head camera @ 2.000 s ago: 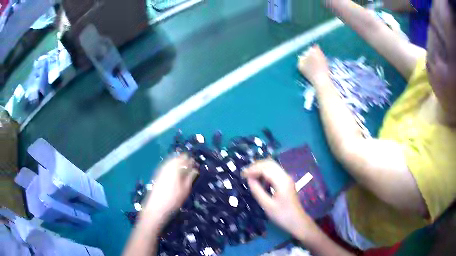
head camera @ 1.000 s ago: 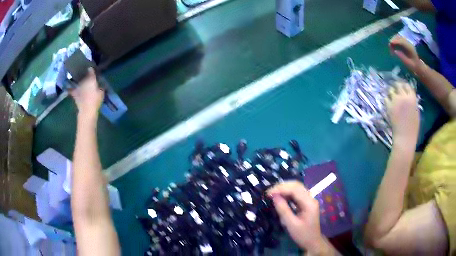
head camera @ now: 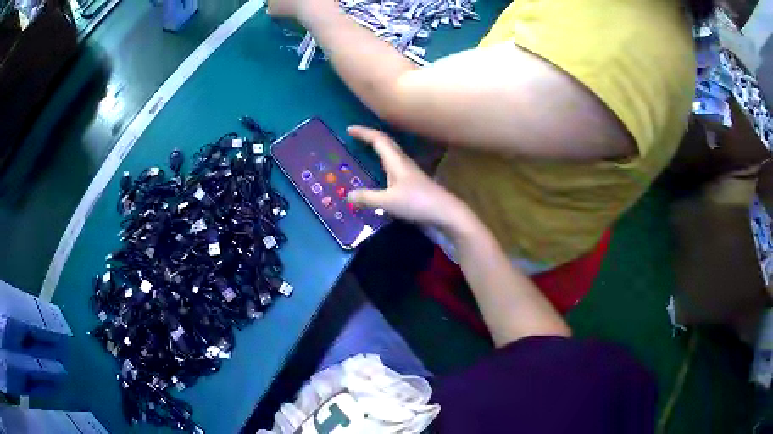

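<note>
A smartphone (head camera: 318, 174) with a lit purple screen and app icons lies on the green bench, right of the cable heap. My right hand (head camera: 403, 182) is over its right edge, fingers spread, thumb at the lower part of the screen, holding nothing. A large heap of short black charging cables (head camera: 199, 254) with silver plug ends lies on the bench. My left hand is not in view.
A worker in yellow (head camera: 559, 110) is close on the right, an arm over a pile of white strips (head camera: 407, 21). Pale boxes (head camera: 30, 339) stand at the left edge. A pale strip (head camera: 140, 114) borders the conveyor belt, which carries a box (head camera: 176, 13). Brown cartons (head camera: 720, 246) are far right.
The view has swung right. My right hand has moved from the cable heap to the smartphone. My left hand, earlier reaching to a box across the belt, has left the picture.
</note>
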